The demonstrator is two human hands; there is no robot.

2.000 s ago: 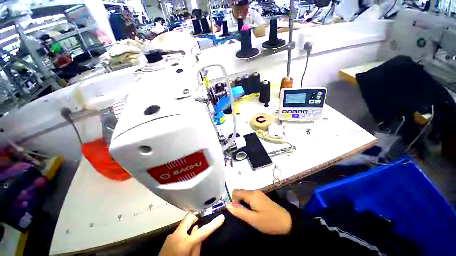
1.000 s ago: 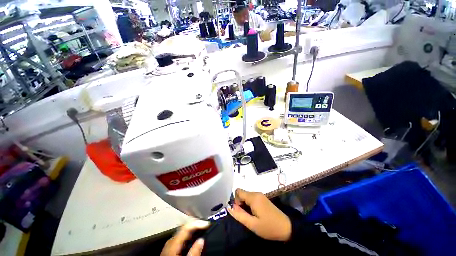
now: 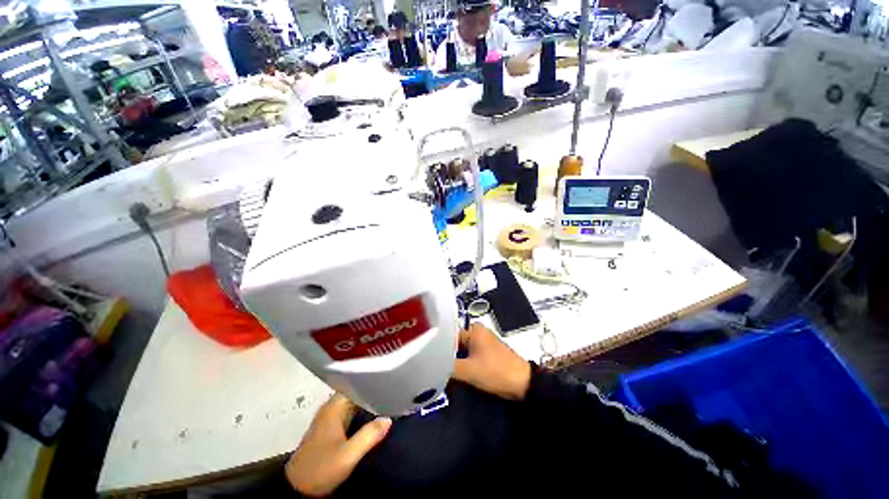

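The white sewing machine head (image 3: 351, 292) with its red label stands in front of me. The small shiny work clamp (image 3: 435, 403) shows below it. The black garment (image 3: 448, 450) lies under the clamp and towards my lap. My left hand (image 3: 336, 448) is on the cloth left of the clamp, thumb on top and fingers partly hidden by the head. My right hand (image 3: 494, 364) is at the cloth's far right side, behind the clamp, its fingertips partly hidden by the machine head. The needle is hidden.
A phone (image 3: 510, 299), tape roll (image 3: 521, 241) and control panel (image 3: 602, 210) are on the table (image 3: 673, 283) at right. A blue crate (image 3: 751, 390) stands right of the table. A red-orange cloth (image 3: 212, 308) lies left of the head. A person (image 3: 475, 29) is at the back.
My right hand has moved up and away, behind the clamp. My left hand has shifted slightly left and up, its thumb now flat on the cloth. More black cloth shows in front of the clamp.
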